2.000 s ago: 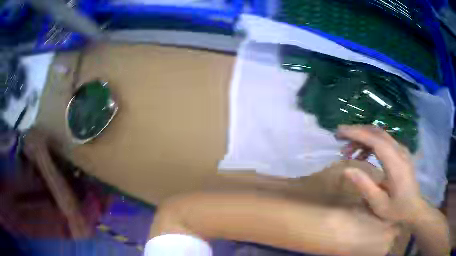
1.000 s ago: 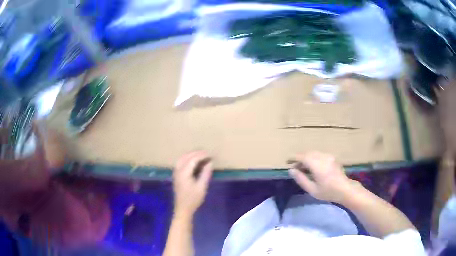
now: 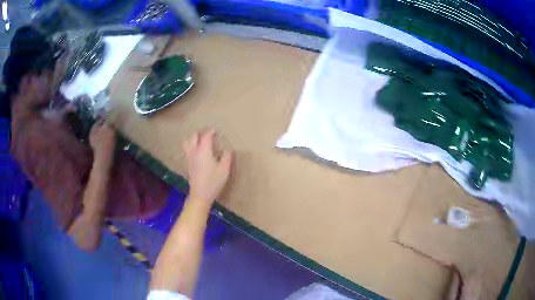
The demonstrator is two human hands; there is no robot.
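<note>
My left hand (image 3: 208,164) is over the brown board near its front edge, with fingers slightly bent and apart and nothing seen in it. A green case (image 3: 167,85) with a pale rim lies on the board beyond it, not touched. A pile of glossy green panels (image 3: 446,111) lies on a white cloth (image 3: 340,111) at the right. A small white cup (image 3: 458,217) stands on a cardboard pad (image 3: 422,217). A blurred skin-toned shape is cut off at the bottom right; I cannot tell if it is my right hand.
A seated person in a dark red top (image 3: 53,152) works at the left, beside another white sheet (image 3: 108,61) with green pieces. A blue crate (image 3: 387,38) with green panels stands behind the cloth. The bench's dark green edge (image 3: 264,237) runs diagonally across the front.
The view has swung left. My left hand has moved from the front edge onto the board toward the green case. My right hand was clearly seen at the front edge before.
</note>
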